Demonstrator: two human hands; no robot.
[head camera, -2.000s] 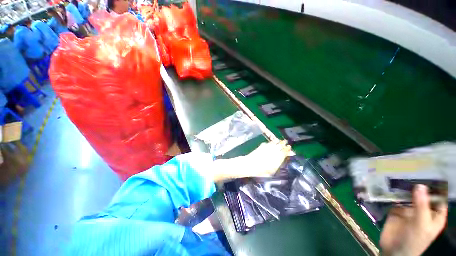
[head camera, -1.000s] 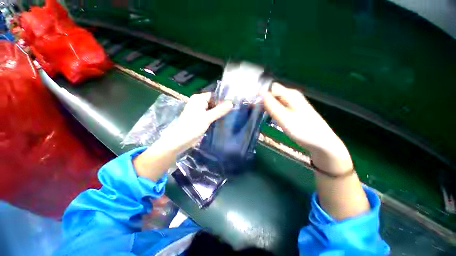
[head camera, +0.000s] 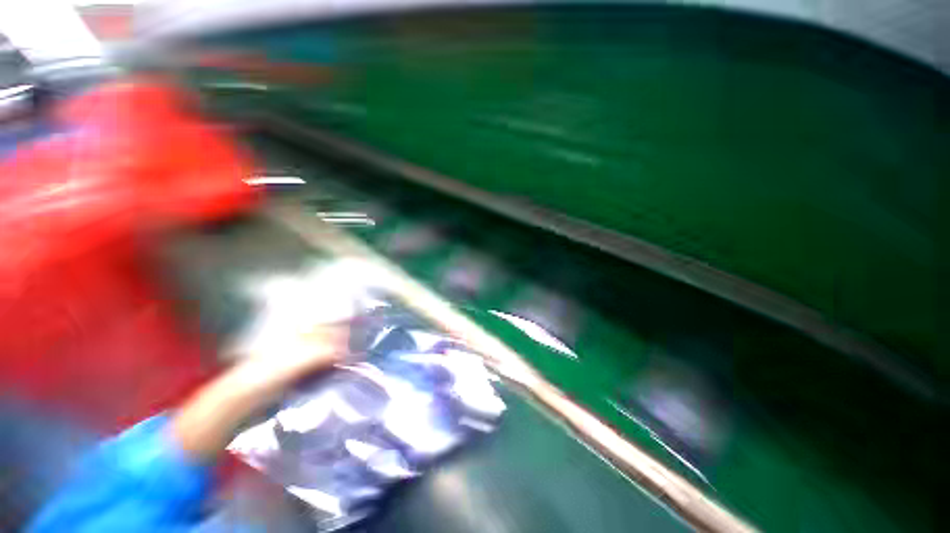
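The whole view is strongly blurred. My left hand (head camera: 297, 354) is at the upper left edge of the glossy purple-grey stack of anti-static bags (head camera: 401, 416) on the ledge. Its fingers are smeared, so I cannot tell whether they grip a bag. My right hand is out of the picture. A pale, blurred sheet, perhaps the clear plastic bag (head camera: 297, 297), lies just beyond my left hand. Several phone units lie spaced out in the recessed belt, the nearest (head camera: 677, 406) at the lower right.
Bulging red plastic sacks (head camera: 94, 260) stand at the left, beside and on the ledge. The pale edge strip (head camera: 615, 453) runs diagonally between the dark-green ledge (head camera: 521, 479) and the belt. A green wall (head camera: 677, 135) rises behind the belt.
Both hands were together on a unit and a dark bag; now only my left hand shows, at the bag stack. My right hand and that unit have left view. The camera view has shifted.
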